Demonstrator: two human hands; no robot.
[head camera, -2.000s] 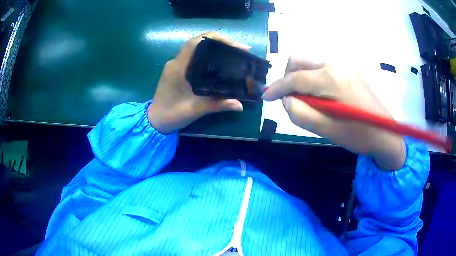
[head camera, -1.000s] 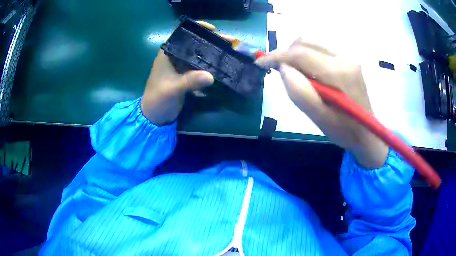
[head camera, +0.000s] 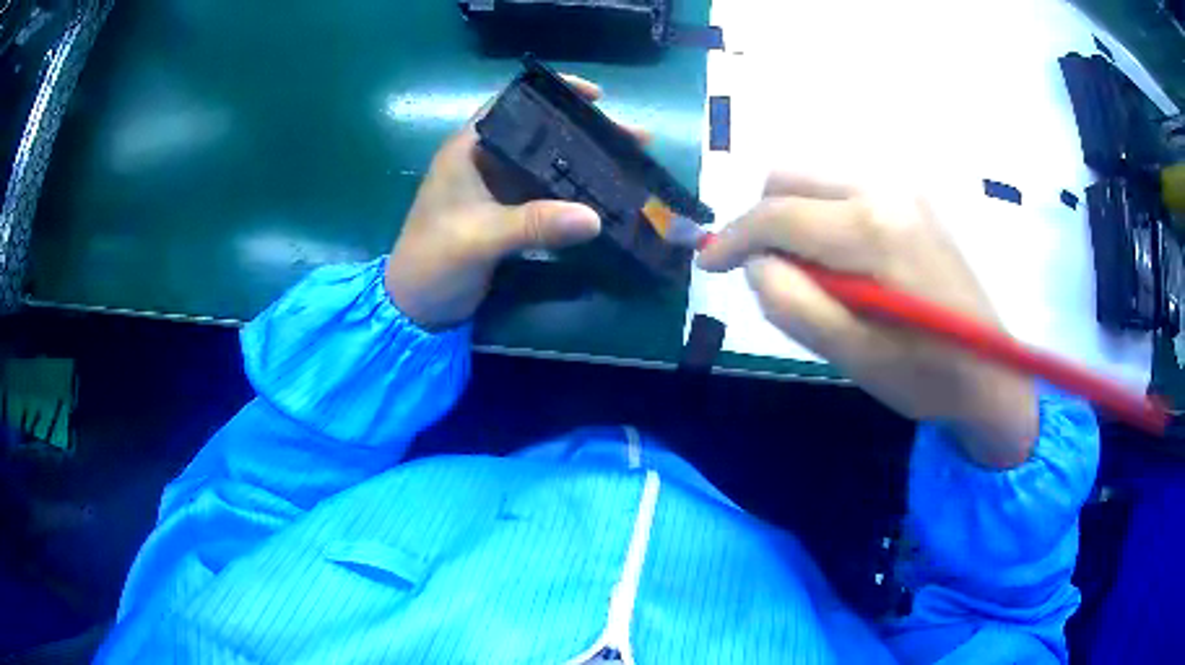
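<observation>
My left hand holds a black plastic housing above the green mat, with the thumb on its near side and fingertips showing behind its far edge. The housing is tilted, its right end lower in the picture. My right hand holds a paintbrush with a long red handle and a silver ferrule. Its orange bristles are at the right part of the housing's near side. The right hand is slightly blurred.
The green mat lies left, the white sheet right, with black tape pieces on it. Another black housing lies at the top edge. Several dark housings stand at the far right beside a yellow object.
The housing has turned from its dark broad face to a ribbed side, then moved slightly right and down. The brush has moved from the far edge onto the near side.
</observation>
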